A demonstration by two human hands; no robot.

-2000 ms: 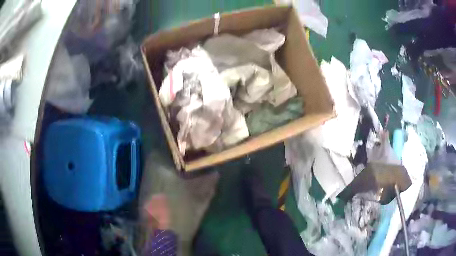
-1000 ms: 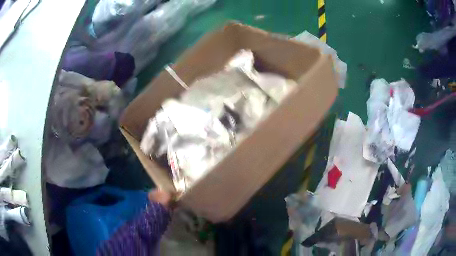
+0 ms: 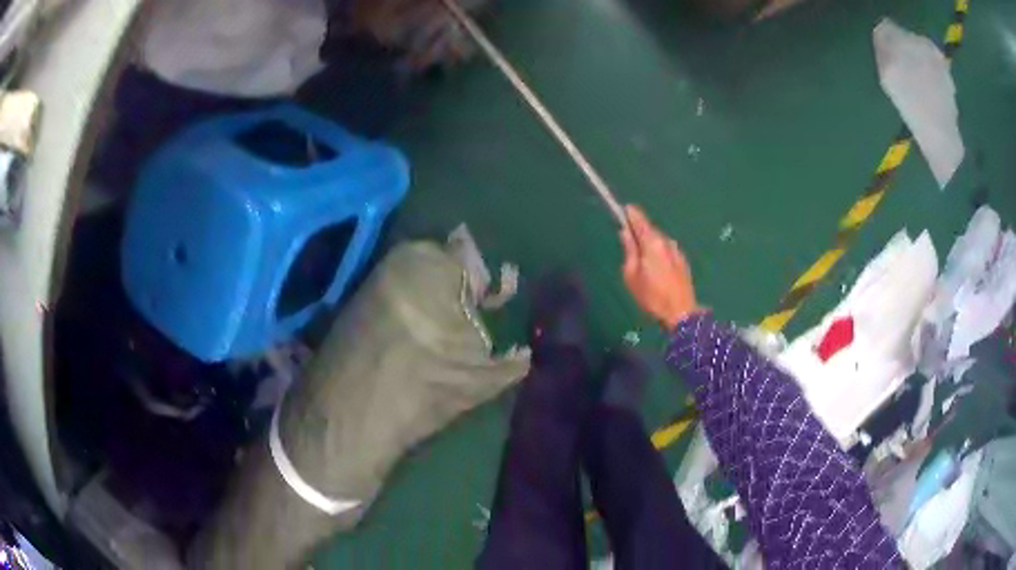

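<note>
My right hand (image 3: 657,267), in a purple patterned sleeve, is closed around a thin straight handle (image 3: 535,106) right of centre. The handle slants up to the left and leaves the top edge, where a blurred brownish mass shows. I cannot tell what is at its far end. My left hand is not in view. White and pale scraps (image 3: 875,323) lie on the green floor at the right, one with a red piece (image 3: 836,337) on it. A separate pale piece (image 3: 919,95) lies at the upper right.
A blue plastic stool (image 3: 212,239) stands at the left beside a white table edge (image 3: 39,278). A khaki-wrapped roll with a white band (image 3: 357,390) lies left of my legs. Yellow-black tape (image 3: 830,256) crosses the floor. A pale bundle (image 3: 240,45) is at the upper left.
The cardboard box has left the centre of the view. My left hand, at its corner a second ago, is out of view. My right hand has appeared, gripping a handle.
</note>
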